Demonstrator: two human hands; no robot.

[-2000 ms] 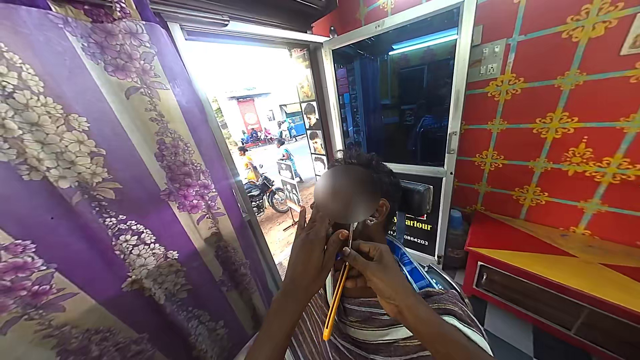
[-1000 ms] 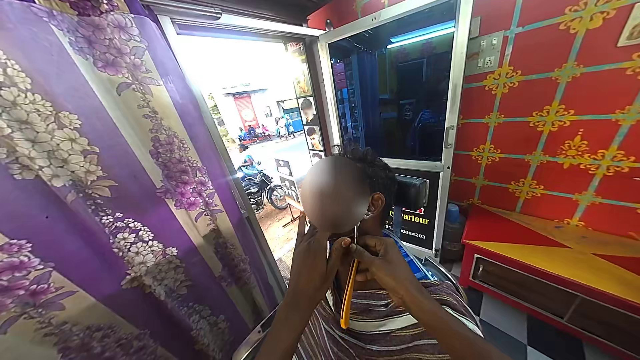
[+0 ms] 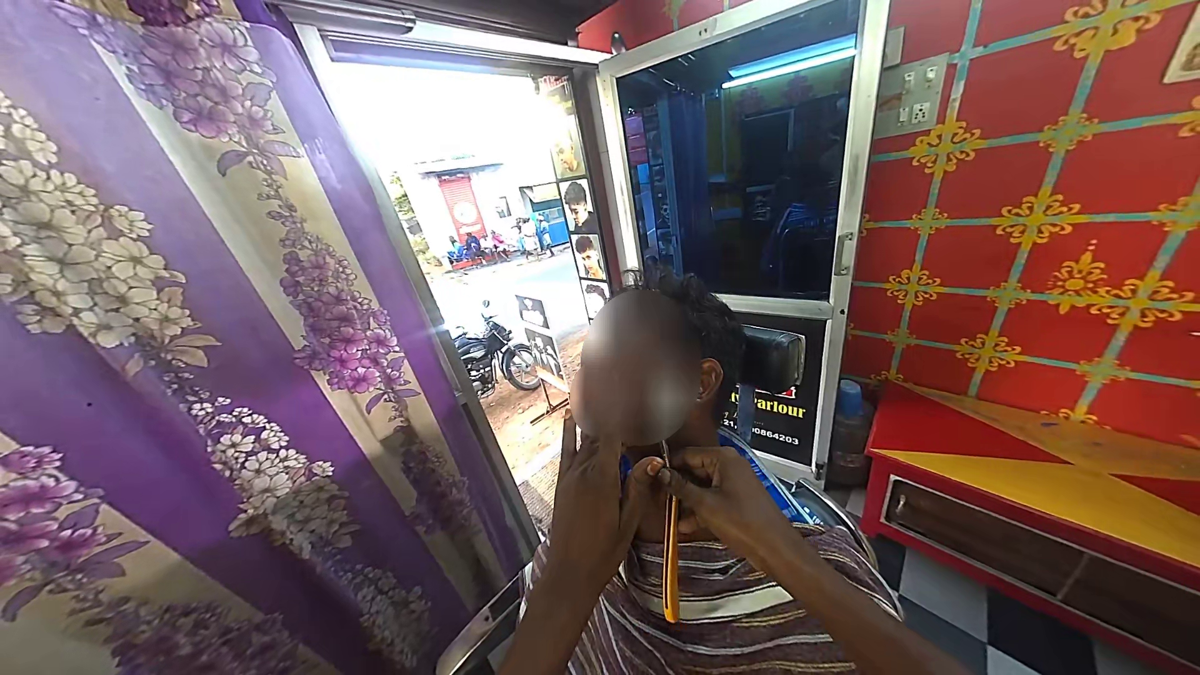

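A person sits leaning back in a barber's chair, with a striped cloth over the chest and a dark padded headrest behind the head. My right hand pinches a straight razor with a yellow-orange handle, near the jaw and neck; the handle hangs down over the cloth. The razor's metal end is at the person's jaw, its edge too small to make out. My left hand rests against the chin and cheek with fingers spread, its thumb close to my right fingertips.
A purple flowered curtain hangs at the left. Behind the chair stands a glass door beside a doorway onto a street with a motorcycle. A red and yellow cabinet and a bottle with a blue cap are at the right.
The razor's handle, slanting down to the left two seconds ago, now hangs nearly upright. Both hands have stayed at the person's jaw.
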